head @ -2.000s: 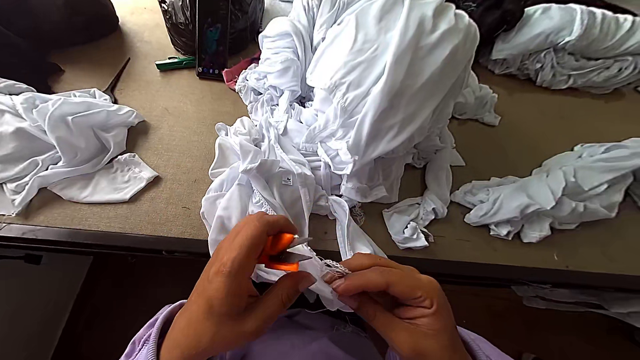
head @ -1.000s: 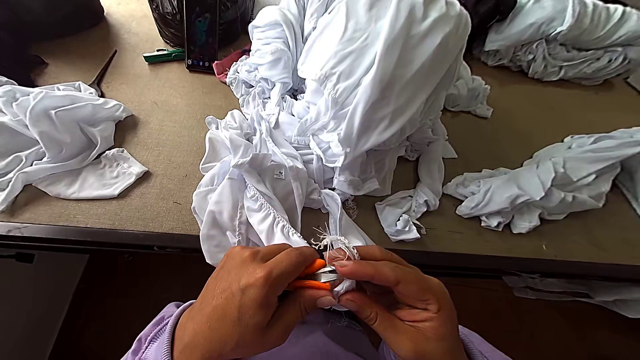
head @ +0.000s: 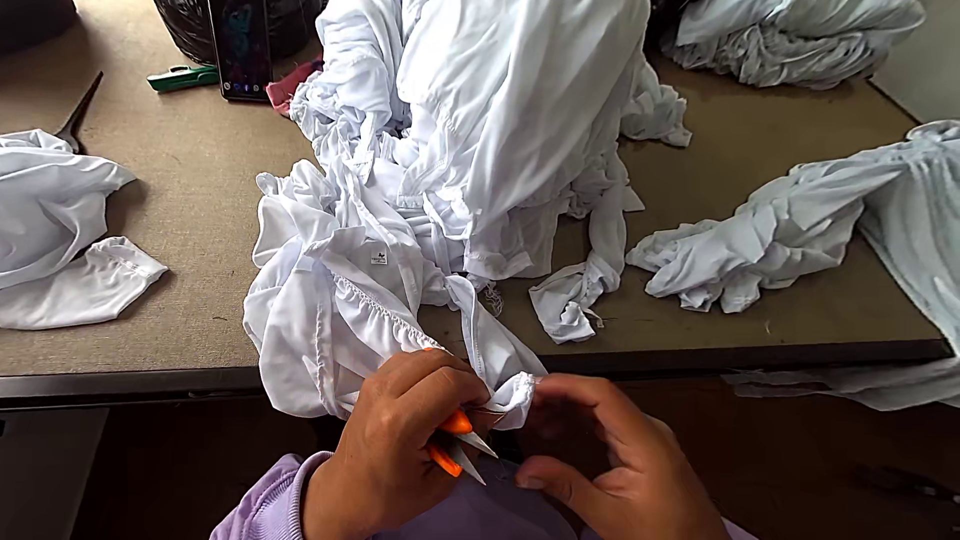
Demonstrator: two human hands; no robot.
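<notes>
My left hand (head: 401, 439) is closed around orange-handled thread snips (head: 459, 442), whose two pointed blades stand slightly apart and point down to the right. The fingers of that hand also touch the edge of a white garment (head: 300, 322) with a gathered seam and a small label. Its narrow end (head: 514, 397) lies between the hands. My right hand (head: 622, 457) has its thumb well apart from its index finger; the index fingertip is at the cloth's end, and whether it grips it is hard to tell. Beyond, a large heap of white garments (head: 517, 112) covers the table's middle.
White cloths lie at left (head: 52, 225) and right (head: 780, 225), the right one hanging over the table edge (head: 675, 360). Further back are dark scissors (head: 79, 116), a green tool (head: 182, 78), a phone (head: 241, 45), a black plastic bag (head: 184, 26) and another white bundle (head: 795, 37).
The frayed white threads seen between my hands one second ago no longer show there. My right thumb has moved away from the snips and cloth, and the blades now show plainly.
</notes>
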